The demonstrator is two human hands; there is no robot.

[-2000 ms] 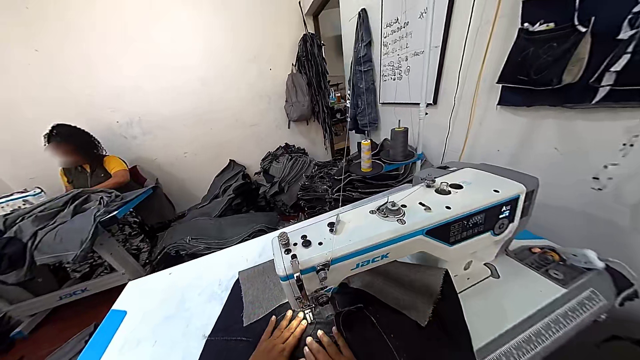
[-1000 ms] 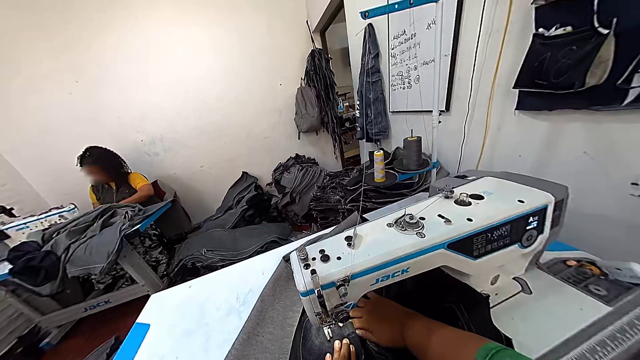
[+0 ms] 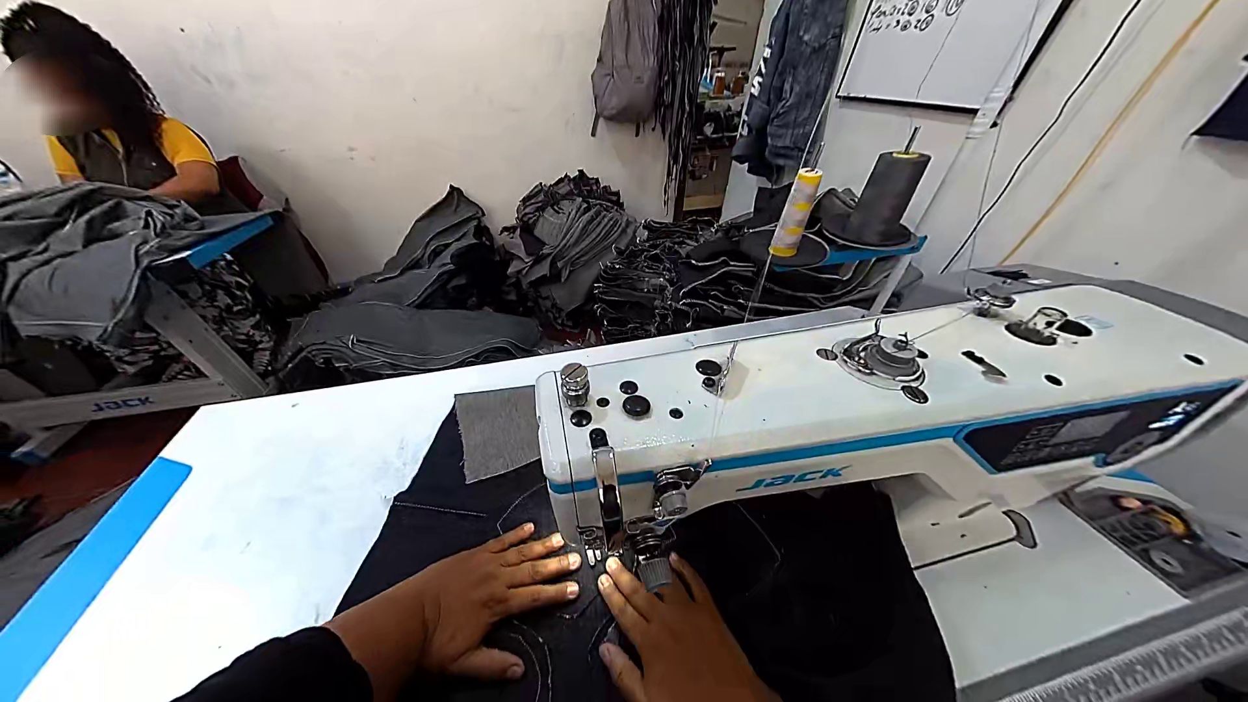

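Dark denim fabric [image 3: 829, 595] with pale stitch lines lies across the bed of a white Jack sewing machine [image 3: 760, 419]. My left hand [image 3: 487, 595] rests flat on the cloth, fingers apart, just left of the presser foot [image 3: 593, 551]. Close to the needle area on the other side, my right hand [image 3: 673, 624] lies on the same cloth, its fingertips beside the foot. Neither hand grips anything. A lighter grey fabric piece [image 3: 497, 434] sticks out behind the machine head. The needle tip is too small to make out.
Behind the white tabletop [image 3: 283, 507] are piles of grey denim [image 3: 419, 331]. A yellow-and-white thread spool [image 3: 797, 213] and a dark thread cone [image 3: 887, 195] stand at the back. At the far left a person [image 3: 127, 146] sits by another machine table. A ruler strip [image 3: 1150, 653] edges the lower right.
My right hand, reaching in behind the needle area one second ago, now lies in front of the machine head on the cloth. The dark cloth and grey piece have shifted. The view has moved closer.
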